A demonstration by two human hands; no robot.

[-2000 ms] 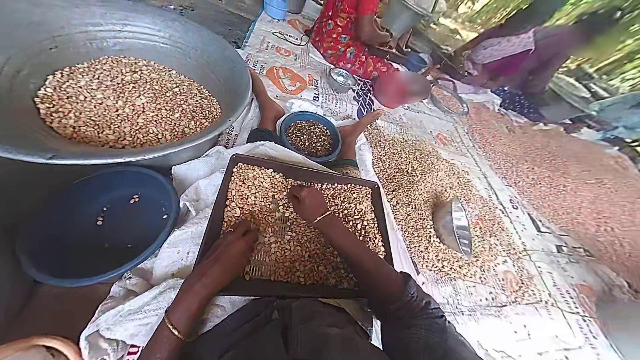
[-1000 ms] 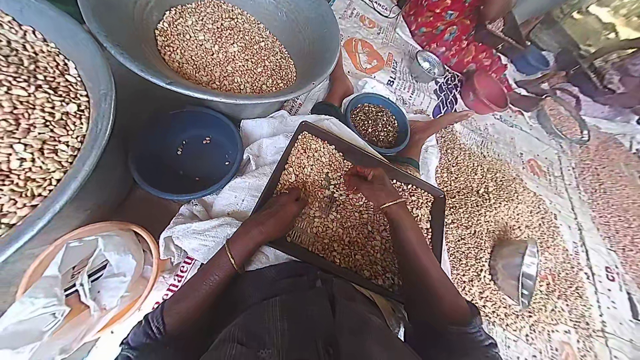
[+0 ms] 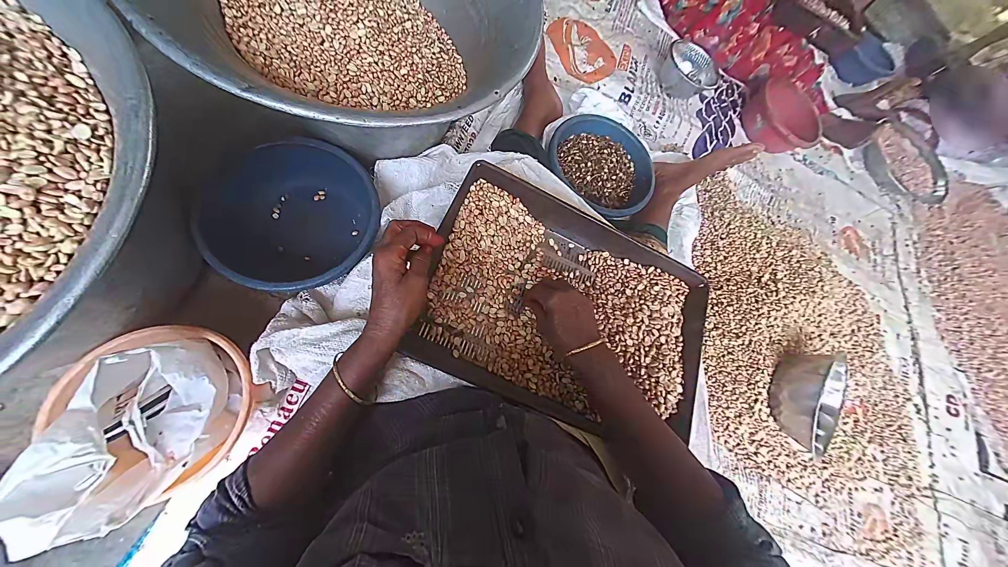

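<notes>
A dark rectangular tray (image 3: 697, 315) with a slotted bottom lies tilted in the view across my lap. Pale and brown beans or kernels (image 3: 642, 315) cover much of it, and slots show near the middle and lower left. At the tray's left rim is my left hand (image 3: 405, 268), its fingers curled with thumb near forefinger; whether anything is between them is too small to tell. My right hand (image 3: 563, 315) is down among the kernels mid-tray, fingertips bent and partly hidden. Beyond the tray's far rim stands a blue bowl (image 3: 642, 169) of darker bits.
Large metal basins (image 3: 504, 79) of kernels stand at the left and top. A dark blue basin (image 3: 287, 220) holds a few kernels. An orange tub (image 3: 228, 346) holds a plastic bag. Right, a metal bowl (image 3: 807, 402) lies tipped on spread kernels. Another person in red (image 3: 732, 39) sits beyond.
My left hand has moved from over the kernels to the tray's left rim. My right hand has shifted toward the tray's middle. The view has swung left.
</notes>
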